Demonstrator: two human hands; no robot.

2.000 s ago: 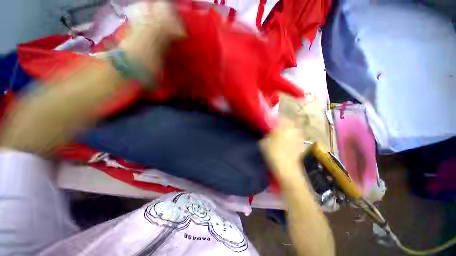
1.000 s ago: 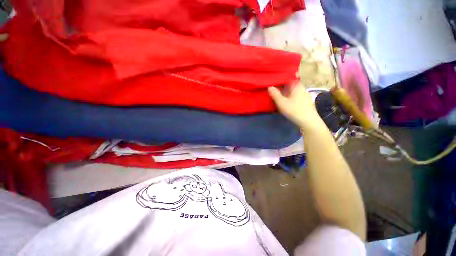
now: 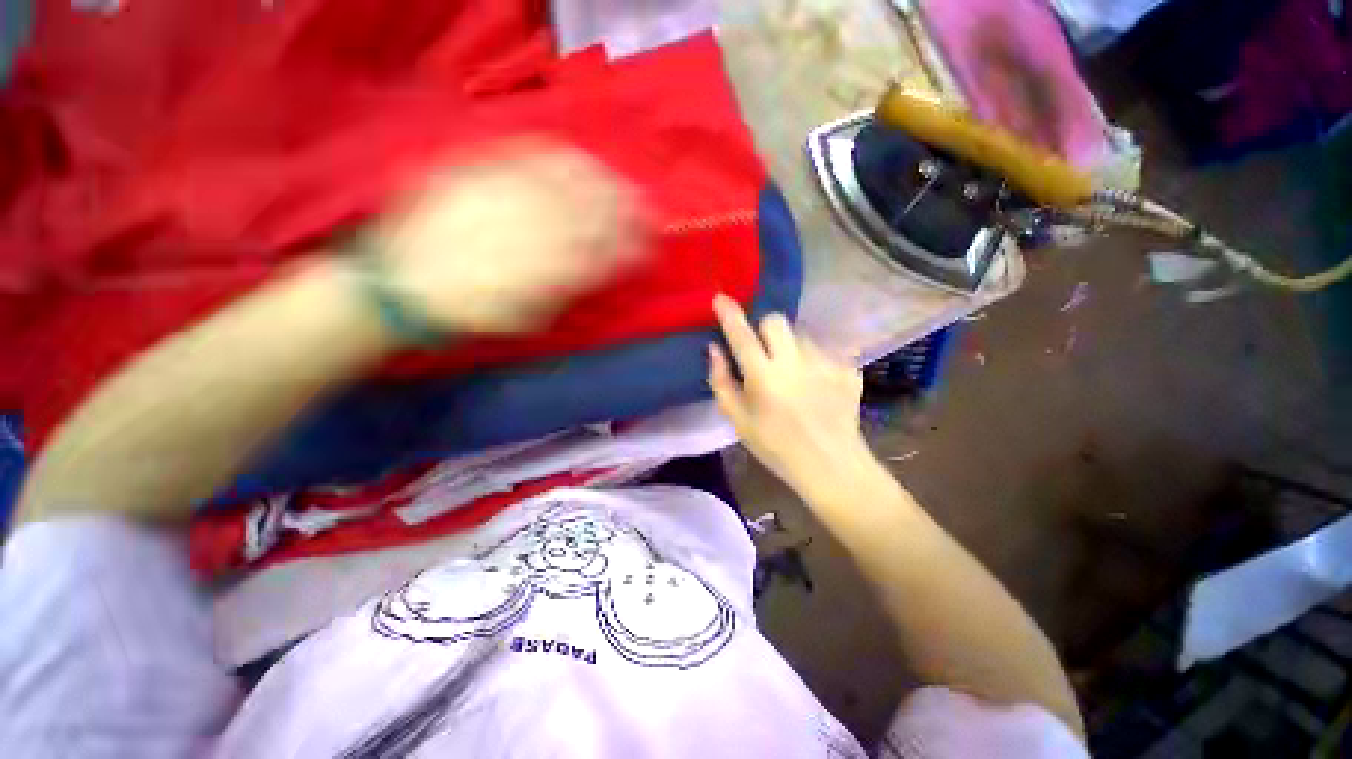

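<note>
The red garment (image 3: 653, 126) lies spread over the dark blue pressing pad (image 3: 593, 389), whose rounded end shows at the right. My left hand (image 3: 512, 234), with a green bangle at the wrist, is over the garment; it is strongly blurred, and its fingers and any hold on the cloth cannot be made out. My right hand (image 3: 786, 389) is at the pad's near edge close to the garment's right end, fingers apart and holding nothing. The iron (image 3: 927, 193) rests on the table right of the pad, its yellow handle up, with no hand on it.
The pink rest (image 3: 1016, 74) with a scorched centre is behind the iron. The cord (image 3: 1260, 272) runs off to the right. Red and white cloth (image 3: 430, 497) lies along the table's near edge. A blue basket (image 3: 908, 363) is below the table, above the dark floor.
The view has shifted, with the iron now in fuller view. My left hand has come in over the garment. My right hand has moved from the garment's right end to the pad's near edge.
</note>
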